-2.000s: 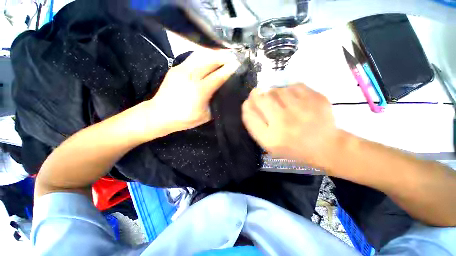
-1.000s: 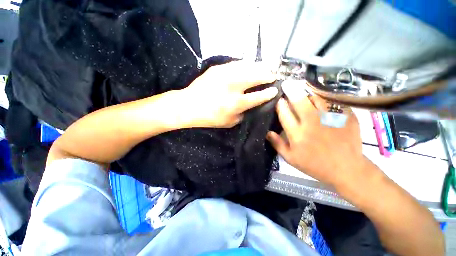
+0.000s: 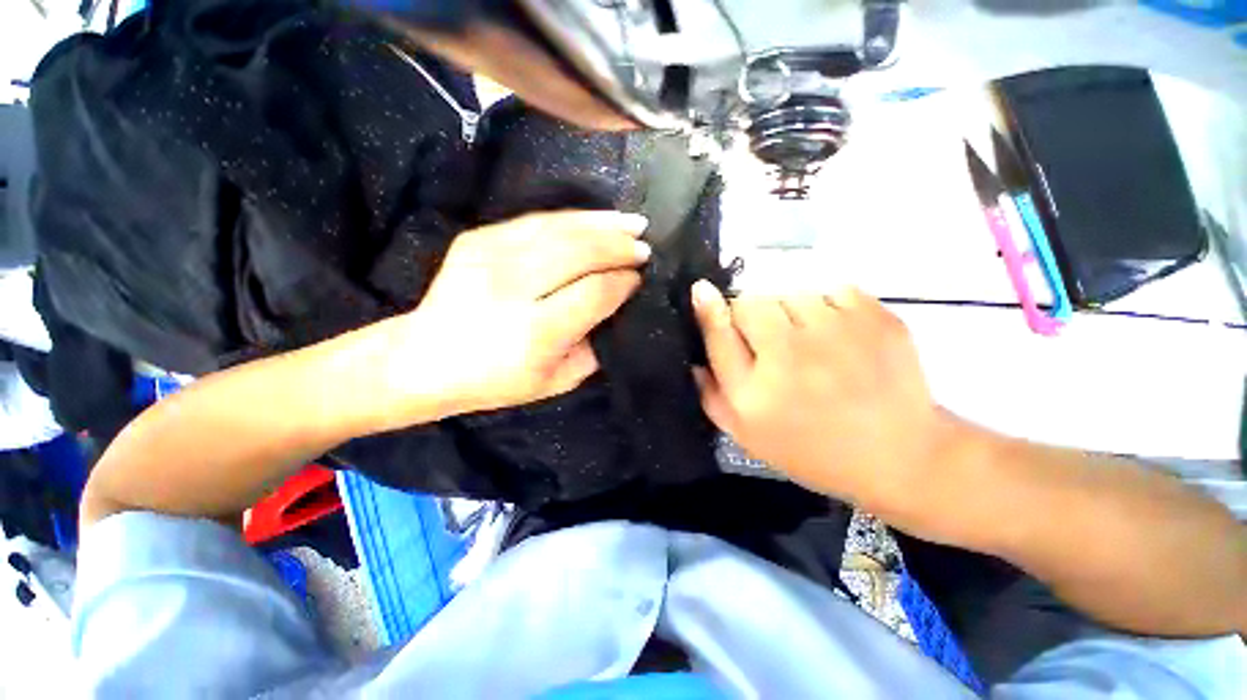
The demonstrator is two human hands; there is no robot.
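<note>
The black speckled garment lies heaped left of the needle and hangs over the table's front edge. A narrow black band runs from the needle area toward the lap. A pale zipper shows on the cloth. My left hand is on the garment with thumb and fingers pinching a fold of it. My right hand is at the band's right edge, fingers bent, fingertips at the cloth. The presser foot area of the sewing machine is just beyond my hands; the needle is too blurred to tell.
Round tension discs stand right of the needle. Pink-and-blue-handled snips and a black rectangular phone or case lie on the white table. Below are a blue crate and a red container.
Both hands have moved back from the presser foot toward the lap and sit farther apart. More cloth shows near the needle. The camera view has swung, so the machine head appears farther left.
</note>
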